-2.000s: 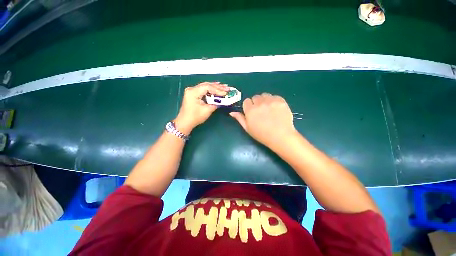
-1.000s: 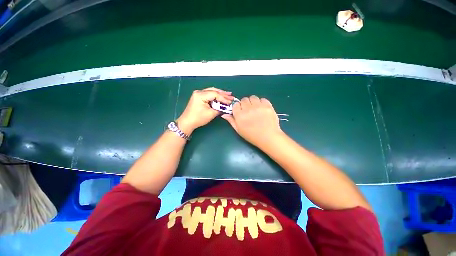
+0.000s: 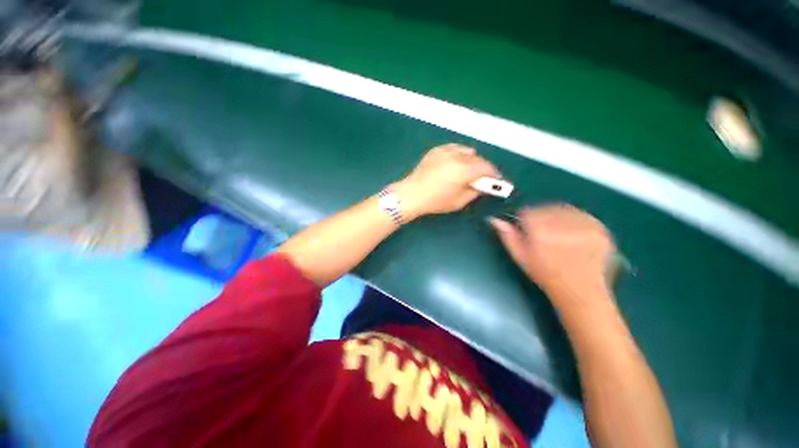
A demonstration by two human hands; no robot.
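Note:
My left hand (image 3: 451, 179) holds a white plastic housing (image 3: 493, 186) above the dark green ledge. The housing is seen nearly edge-on, with a small dark rectangle in its side. My right hand (image 3: 565, 245) is to the right of the housing, apart from it, and blurred. Its fingers are curled, with a dark tip between thumb and fingers and a faint pale end sticking out behind the fist. This looks like tweezers. The circuit board is not visible.
A blurred white unit (image 3: 734, 129) lies on the green belt at the upper right. A long white strip (image 3: 438, 114) separates belt and ledge. A blue stool (image 3: 210, 245) stands below the ledge at left. A blurred beige shape, perhaps another person's clothing (image 3: 74, 157), is at the left edge.
The view has turned and blurred. My right hand has moved away from the housing, which my left hand still holds. The unit on the belt appears farther right and lower.

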